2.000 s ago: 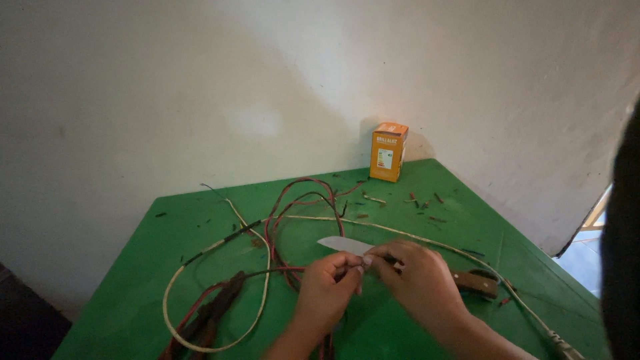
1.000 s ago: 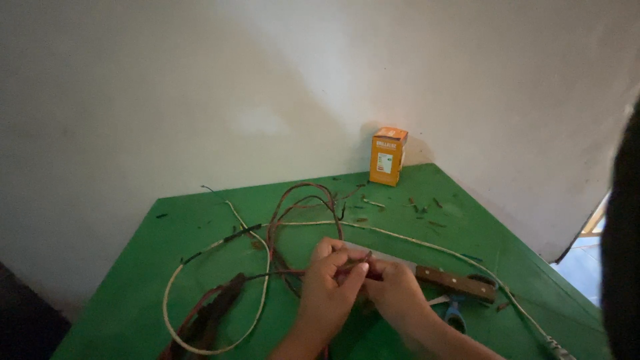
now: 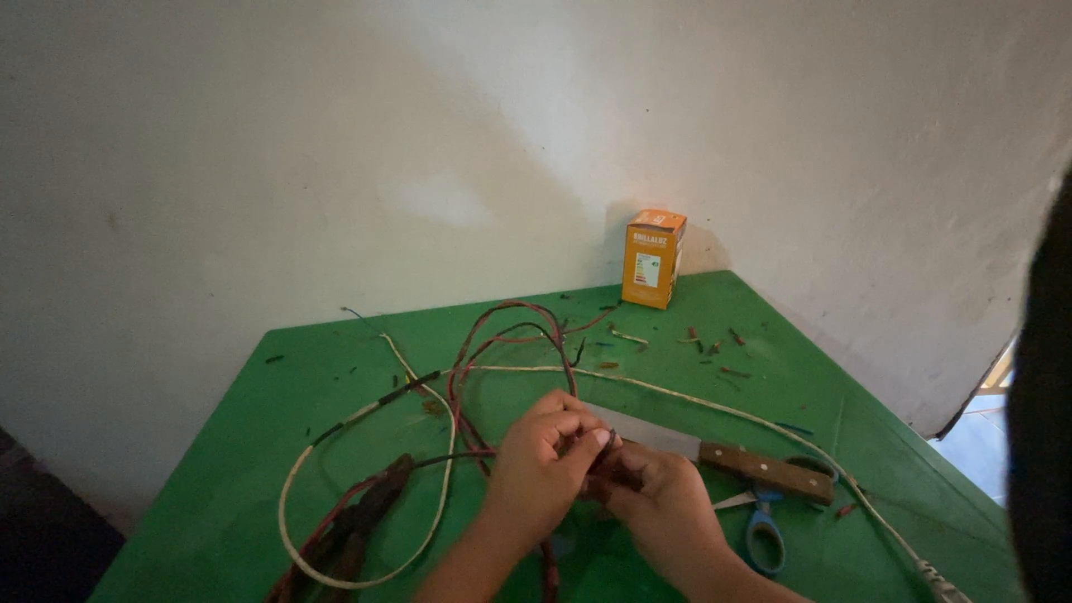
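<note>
My left hand (image 3: 540, 469) pinches a dark wire (image 3: 610, 437) between thumb and fingers. My right hand (image 3: 666, 502) meets it from the right, its fingertips closed on the same wire; the exact grip is partly hidden. Red and black twisted wire (image 3: 473, 419) loops behind and left of my left hand. A knife with a wooden handle (image 3: 766, 471) lies on the green table just beyond my right hand, its blade partly covered. Scissors with blue handles (image 3: 765, 540) rest partly under the knife handle. A whitish cable (image 3: 670, 392), dark-wrapped in places, curls around the left and runs right to a plug.
An orange light bulb box (image 3: 649, 260) stands at the table's back corner against the wall (image 3: 335, 151). Wire scraps (image 3: 735, 373) lie scattered over the green table (image 3: 218, 444). A dark, worn pair of pliers (image 3: 377, 511) lies at the left. A dark shape edges the right side.
The knife, at first partly behind my right hand with its blade pointing left, now lies farther right, its handle uncovered. The scissors have come into sight. My hands stay together at the wire.
</note>
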